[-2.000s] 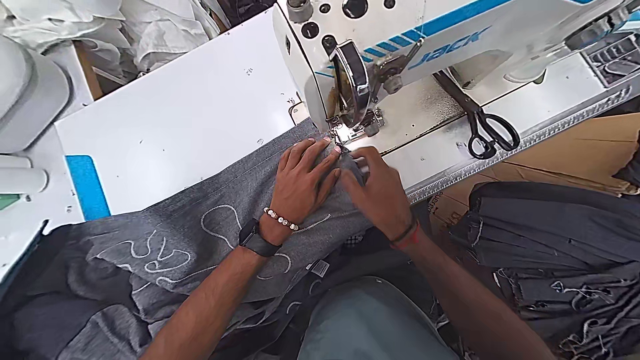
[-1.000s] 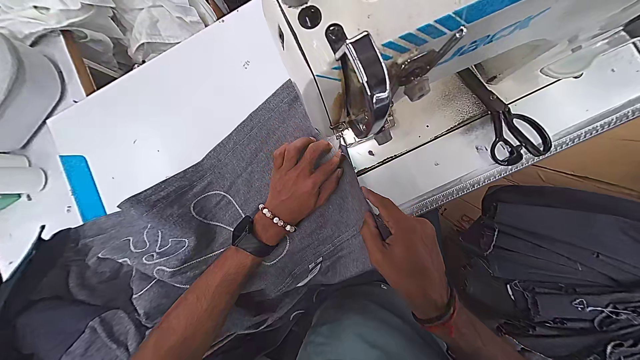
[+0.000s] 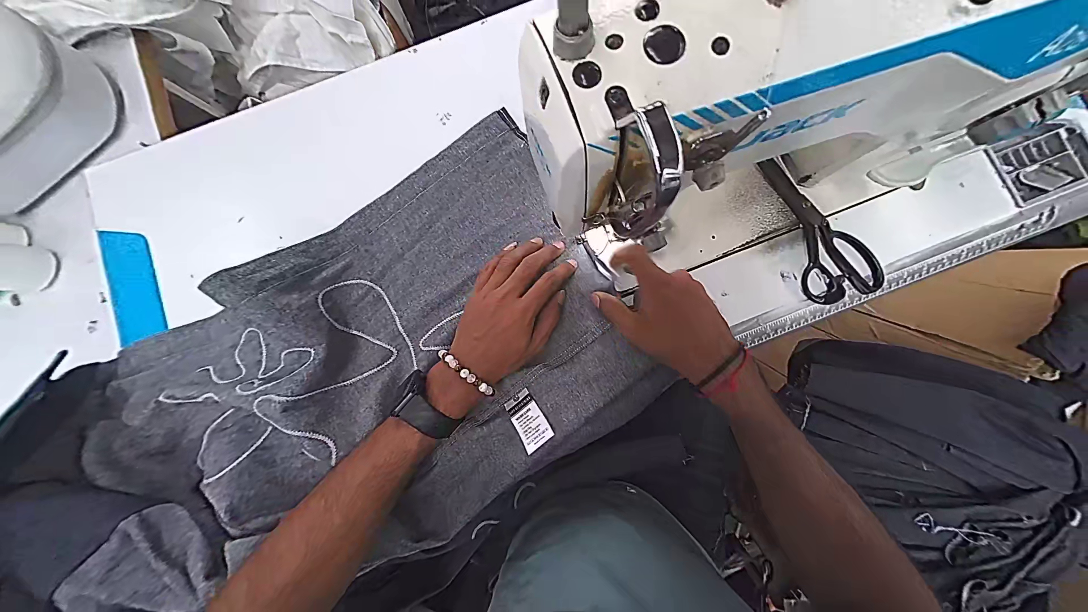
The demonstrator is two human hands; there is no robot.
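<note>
Grey denim-like cloth (image 3: 442, 229) lies across the sewing machine's white bed, its edge by the presser foot (image 3: 599, 242). Loose white looping threads and a white care label (image 3: 530, 422) show on it. My left hand (image 3: 514, 314), with a beaded bracelet and a black watch, rests flat on the cloth just left of the needle area, fingers slightly apart. My right hand (image 3: 667, 310) is at the right of the presser foot of the Jack sewing machine (image 3: 765, 93), index finger stretched toward the lit needle area, thumb by the cloth edge. Nothing shows held in it.
Black-handled scissors (image 3: 824, 246) lie on the machine bed at the right, near a ruler strip (image 3: 901, 268) along the table's front edge. Dark garments (image 3: 935, 442) are heaped at the lower right beside cardboard (image 3: 918, 314). White cloth (image 3: 297, 51) is piled beyond the table.
The cloth now reaches farther up, left of the machine head. My right hand has moved from the cloth's right side up to the presser foot. My left hand stays on the cloth.
</note>
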